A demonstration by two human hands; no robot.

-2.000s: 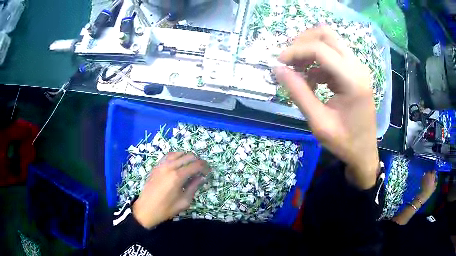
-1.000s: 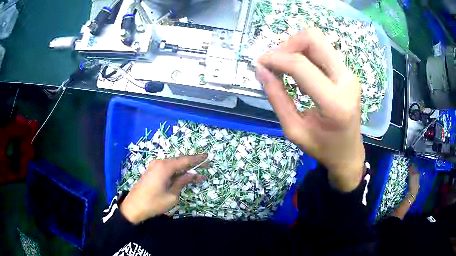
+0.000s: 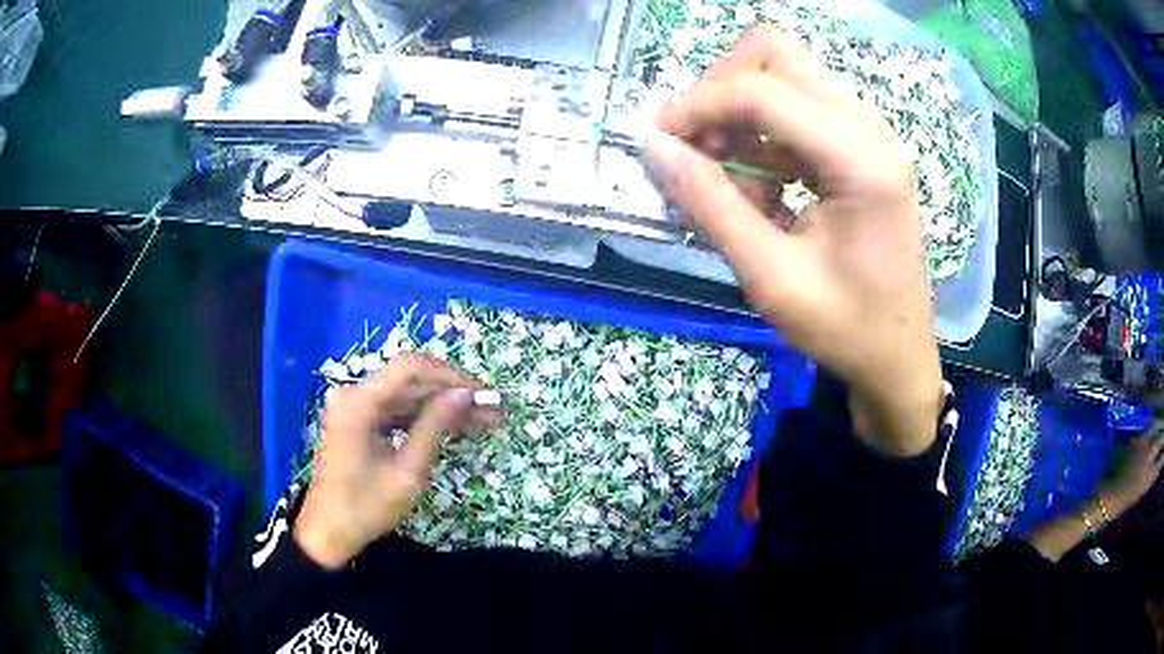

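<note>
My left hand (image 3: 377, 454) is over the left part of the blue bin (image 3: 291, 332), with a small white connector (image 3: 486, 397) between thumb and forefinger. The bin is full of loose white parts with green and white wires (image 3: 600, 434). My right hand (image 3: 817, 205) is at the right end of the silver-white metal fixture (image 3: 511, 141), thumb and forefinger nearly together at the slot. Glare and the fingers hide whether they grip a part. A white part with a green wire shows between its fingers and palm.
A translucent tub (image 3: 977, 192) heaped with similar parts stands behind my right hand. An air cylinder with hoses (image 3: 287, 77) is at the fixture's left. An empty-looking dark blue crate (image 3: 147, 524) is at lower left. A person's hand (image 3: 1130, 479) is beside another parts bin at right.
My left hand has closed finger and thumb on a connector and lifted slightly. My right hand, after moving left to the slot, stays there. The other person's hand has moved right.
</note>
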